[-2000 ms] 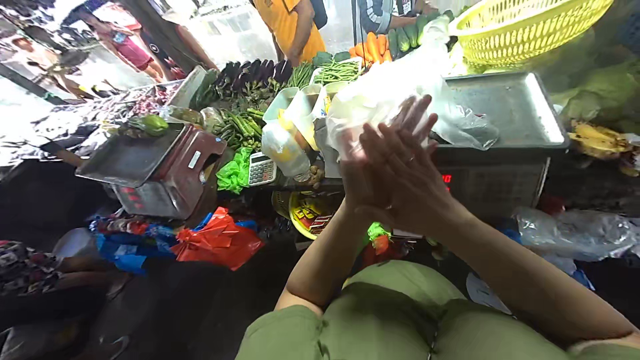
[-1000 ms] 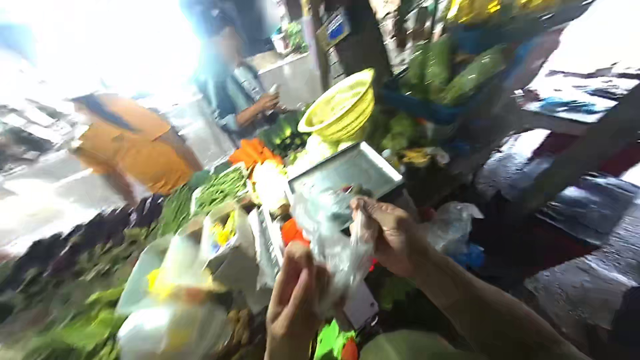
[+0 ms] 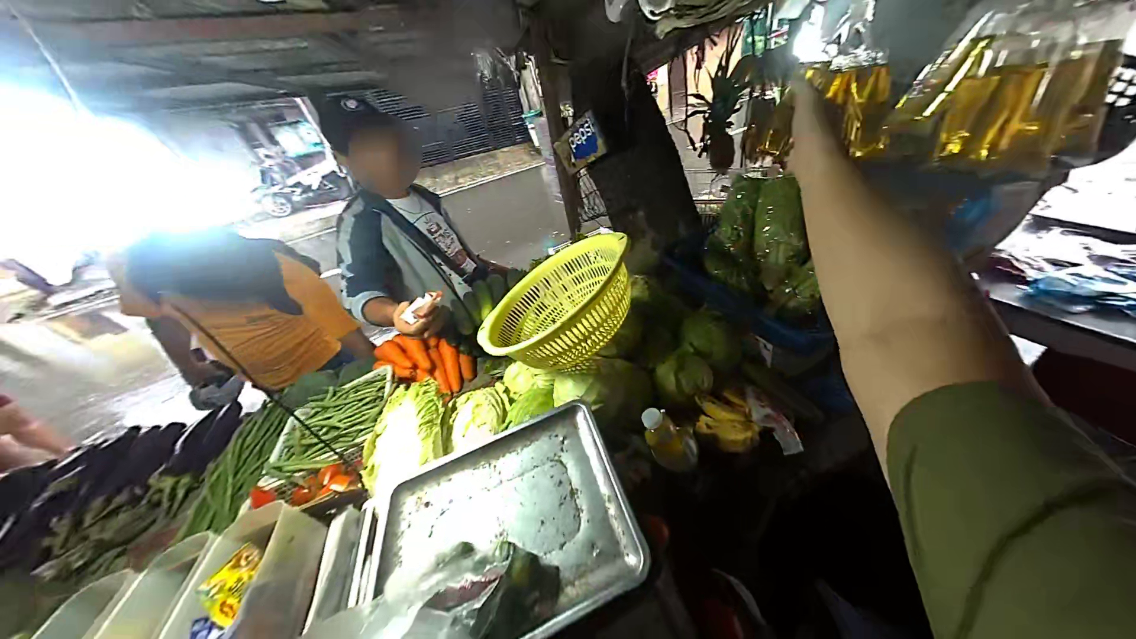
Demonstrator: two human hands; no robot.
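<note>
My right arm reaches up and away at the right, in a green sleeve. My right hand is blurred and glare-lit beside hanging clear plastic bags of golden liquid; its fingers cannot be made out. My left hand is out of view. At the bottom centre, a clear plastic bag with something dark in or behind it lies over the near part of a metal scale tray. A yellow plastic colander basket stands tilted beyond the tray, over cabbages.
Carrots, napa cabbage, green beans, eggplants and plastic bins spread to the left. Bananas and a capped bottle lie right of the tray. One person holds a small item; another wears orange.
The view has swung right and up. My right hand has moved from the clear plastic bag to the hanging bags. My left hand, on the bag a second ago, has left the view.
</note>
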